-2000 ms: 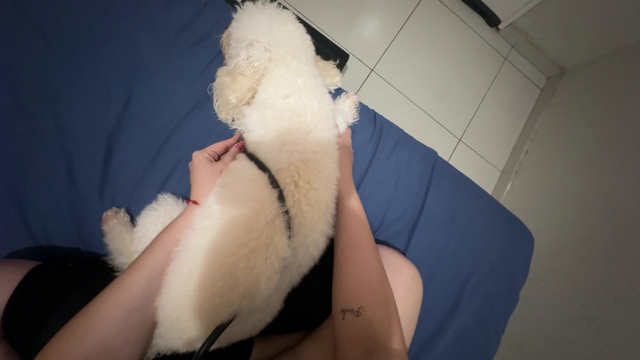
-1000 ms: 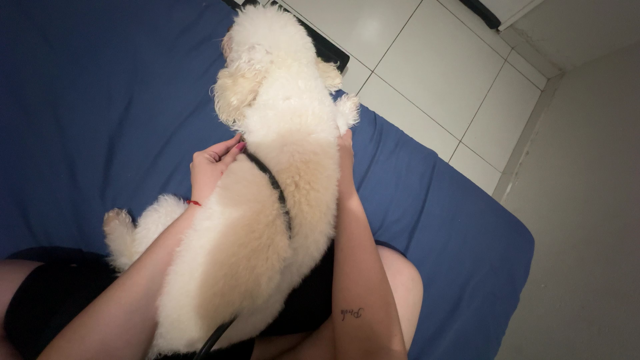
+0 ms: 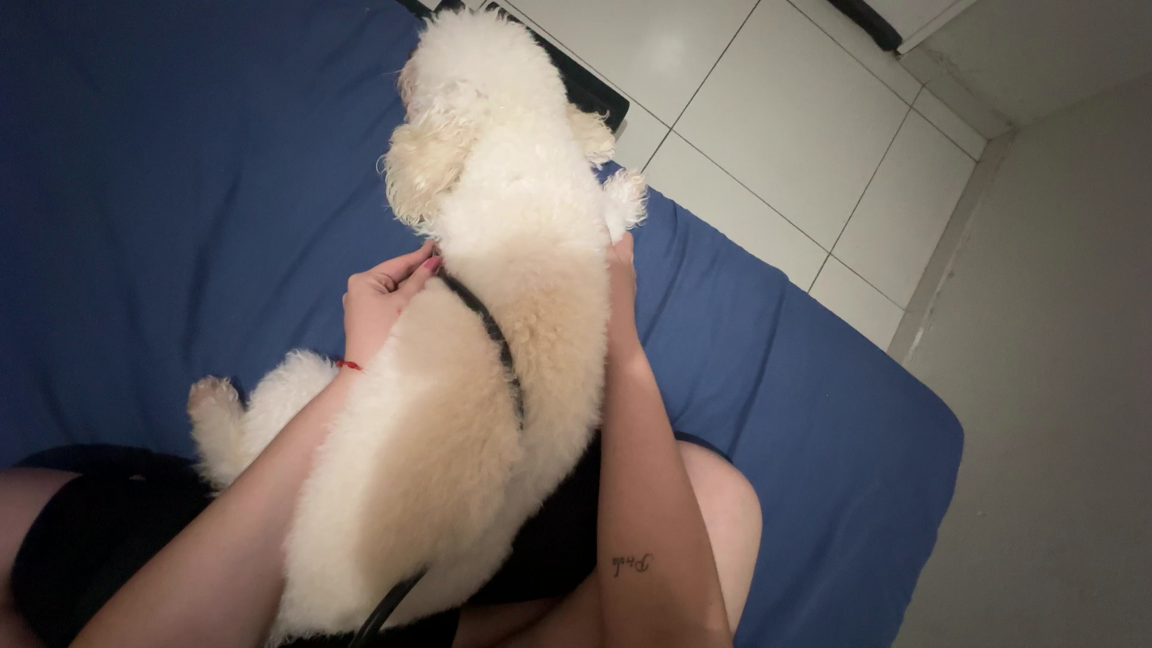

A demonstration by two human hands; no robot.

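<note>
A fluffy white and tan dog [image 3: 504,297] lies stretched along my lap, its head toward the top of the view. A thin black strap or cord [image 3: 490,326] crosses its back, and another black length [image 3: 387,612] shows near its rump. At the dog's left side, my left hand [image 3: 385,292] pinches the strap's upper end between thumb and fingers. My right hand [image 3: 622,270] is at the dog's right side by the raised front paw [image 3: 623,200]; its fingers are mostly hidden under the fur.
A blue sheet [image 3: 810,432] covers the bed beneath us, its edge running down the right. Beyond it are white floor tiles [image 3: 783,126] and a grey wall [image 3: 1053,378]. A black flat object [image 3: 585,81] lies behind the dog's head. My bent legs are under the dog.
</note>
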